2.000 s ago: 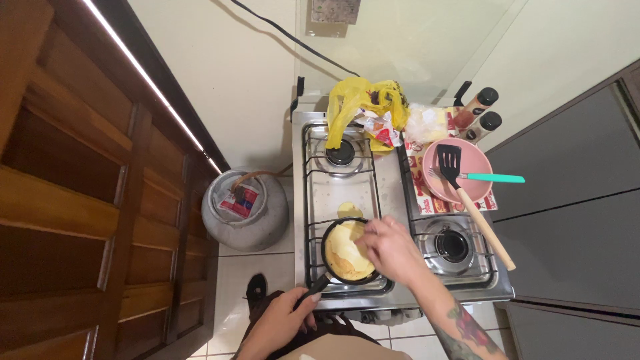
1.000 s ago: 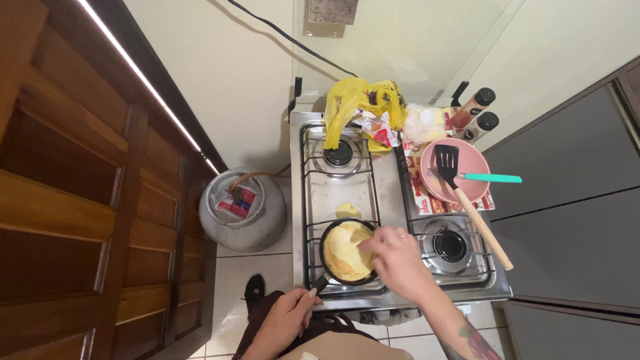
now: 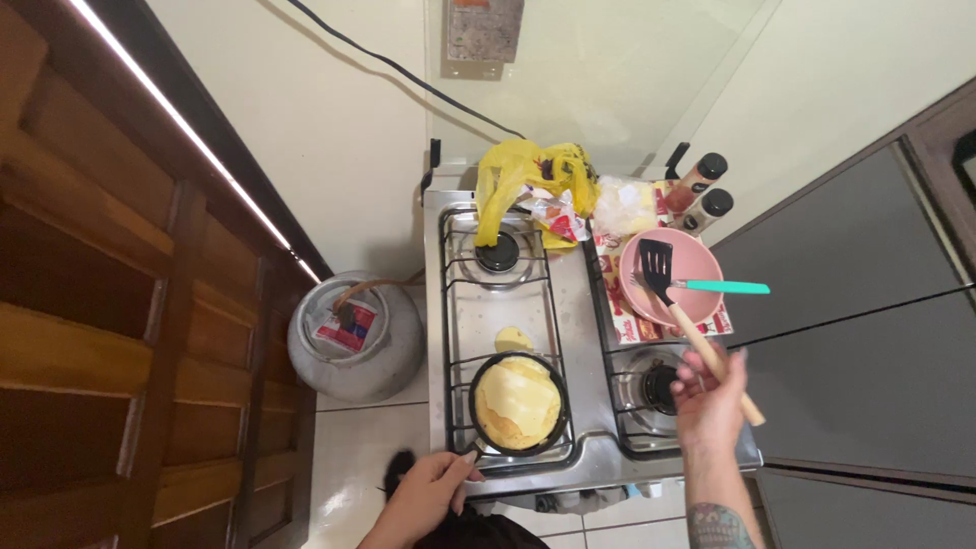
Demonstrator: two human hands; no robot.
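A small black frying pan [image 3: 565,412] sits on the front left burner, with a pale yellow folded food [image 3: 518,400], like an omelette or a crepe, filling it. My left hand [image 3: 435,488] grips the pan's short handle at the stove's front edge. Over the front right burner, my right hand [image 3: 709,400] is spread around the wooden handle of a black slotted spatula [image 3: 705,343]; whether the fingers touch it is unclear. The spatula's head rests in a pink bowl [image 3: 705,263], beside a fork with a turquoise handle [image 3: 724,287].
Yellow spilled batter [image 3: 513,338] lies behind the pan. A yellow plastic bag [image 3: 499,179] covers part of the rear left burner [image 3: 498,253]. A clear bag [image 3: 625,204] and two seasoning jars [image 3: 701,212] stand at the back right. A gas cylinder [image 3: 358,366] stands left of the stove.
My right hand has left the food in the pan and moved right to the spatula's handle. My left hand stays at the pan's handle.
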